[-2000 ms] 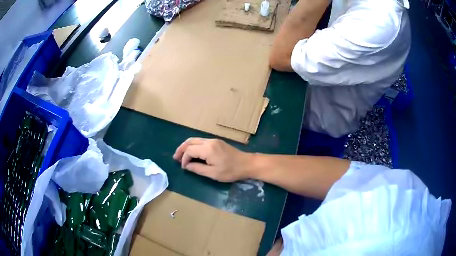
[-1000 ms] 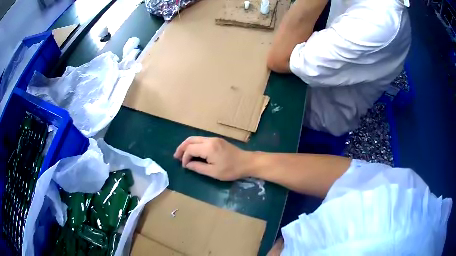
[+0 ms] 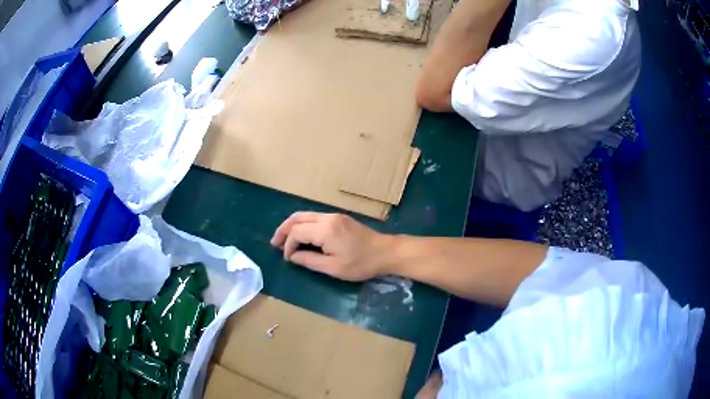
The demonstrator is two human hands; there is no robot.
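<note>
My right hand (image 3: 331, 245) rests palm down on the green bench top (image 3: 233, 199). Its fingers are loosely curled, with a gap by the thumb, and nothing shows in it. My left hand is not seen; a sliver of skin at the bottom edge is too cut off to identify. A cardboard sheet (image 3: 311, 101) lies beyond the hand, with a small cardboard pad (image 3: 377, 175) at its near corner. Another cardboard piece (image 3: 335, 354) lies on the near side, with a tiny pale piece (image 3: 271, 331) on it.
Glossy green parts (image 3: 179, 312) heap in a white liner (image 3: 245, 269) at lower left. A blue crate (image 3: 66, 167) holds racked green parts. A neighbour's bare arm (image 3: 459, 54) reaches the bench. White bottles (image 3: 412, 9) stand on a stained pad. Bins of small shiny parts stand at right.
The view has shifted very slightly, and the neighbour's elbow has moved a little to the left. My right hand stays in the same resting pose.
</note>
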